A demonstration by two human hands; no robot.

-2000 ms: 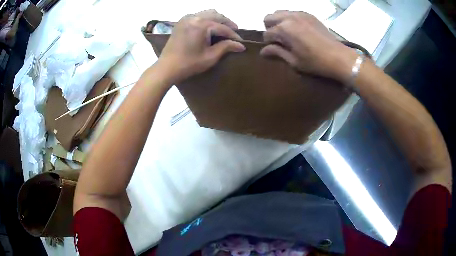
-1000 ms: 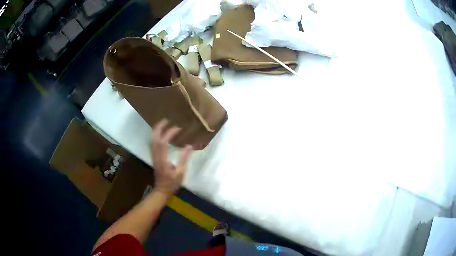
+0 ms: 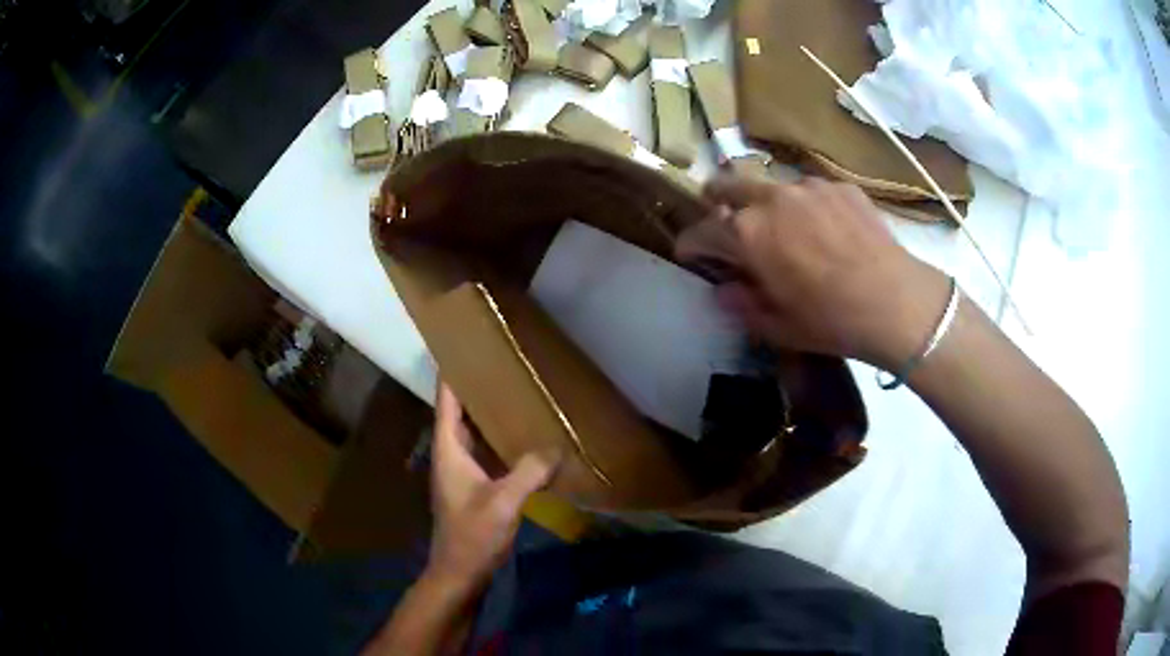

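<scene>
An open brown handbag [image 3: 449,333] stands at the table's front edge with its wide mouth facing me. Inside lies a flat pale board [image 3: 629,327] with a black patch at its lower end. My left hand [image 3: 488,493] grips the bag's near side, fingers outside and thumb near the lower rim. My right hand [image 3: 808,263] is at the far right rim, its fingers bent and blurred at the bag's edge. What the right fingertips hold, if anything, is hidden.
Several khaki strap bundles [image 3: 670,96] with white bands lie behind the bag. A flat brown bag [image 3: 808,90], a thin pale stick [image 3: 885,128] and white tissue [image 3: 1014,103] are at the back right. An open carton [image 3: 225,397] is at lower left.
My left hand has gone from open beside the bag to gripping it. The bag's mouth now faces me, closer. My right hand has come into view at its rim.
</scene>
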